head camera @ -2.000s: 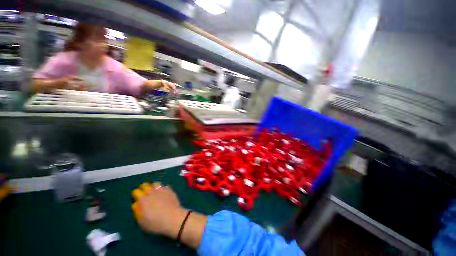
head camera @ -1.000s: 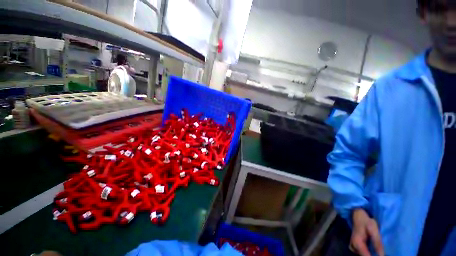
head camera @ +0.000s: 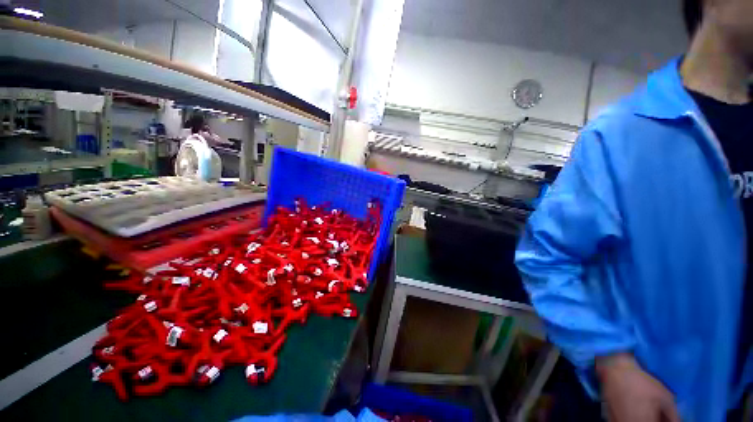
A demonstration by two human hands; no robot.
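A large heap of red spring clamps (head camera: 239, 305) with small white labels lies on the dark-green bench mat (head camera: 310, 363). The heap spills out of a tipped blue perforated bin (head camera: 330, 181) at its back right. Neither of my hands is in the picture; only a bit of light-blue sleeve (head camera: 330, 417) shows at the bottom edge.
White trays (head camera: 165, 202) over red trays (head camera: 190, 235) stand behind the heap. A person in a blue smock (head camera: 636, 231) stands close on the right. A black bin (head camera: 475, 247) sits on a side table. A fan (head camera: 196, 158) and overhead shelf (head camera: 165, 70) are beyond.
Since two seconds ago the view has swung right and my right hand has left the picture. In the last second the person in the smock has shifted slightly left and nearer in view.
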